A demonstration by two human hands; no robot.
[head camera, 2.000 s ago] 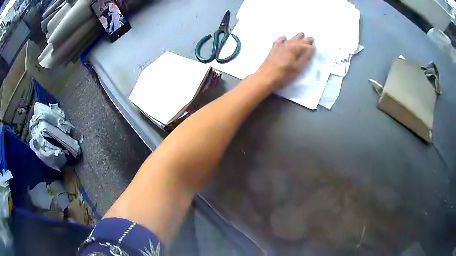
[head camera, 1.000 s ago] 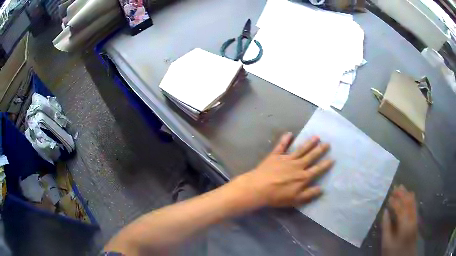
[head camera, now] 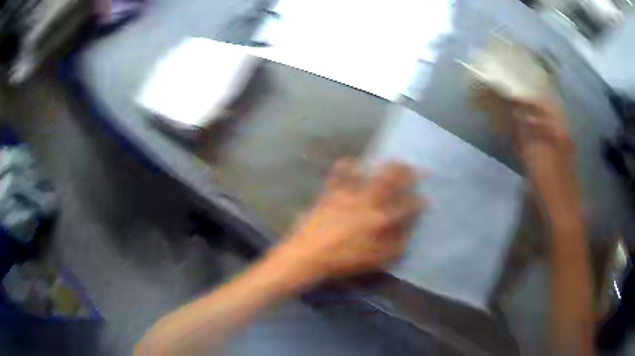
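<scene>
The frame is blurred. A white square sheet (head camera: 459, 201) lies flat on the grey pressing table near its front edge. My left hand (head camera: 365, 219) is over the sheet's left part, fingers bent; whether it grips the sheet cannot be told. My right hand (head camera: 539, 125) is at the near end of the khaki bundle (head camera: 512, 69) at the far right. Its fingers are blurred, and whether they hold the bundle cannot be told.
The pile of white sheets (head camera: 362, 42) lies at the far side. The stack of pressed pieces (head camera: 198, 83) stands at left on the table (head camera: 285, 132). Scrap-filled bins (head camera: 49, 288) are on the floor at lower left.
The white sheet has come from the pile to the near table. My left hand moved with it, then its fingers bent. My right hand has moved from the sheet's right side to the bundle.
</scene>
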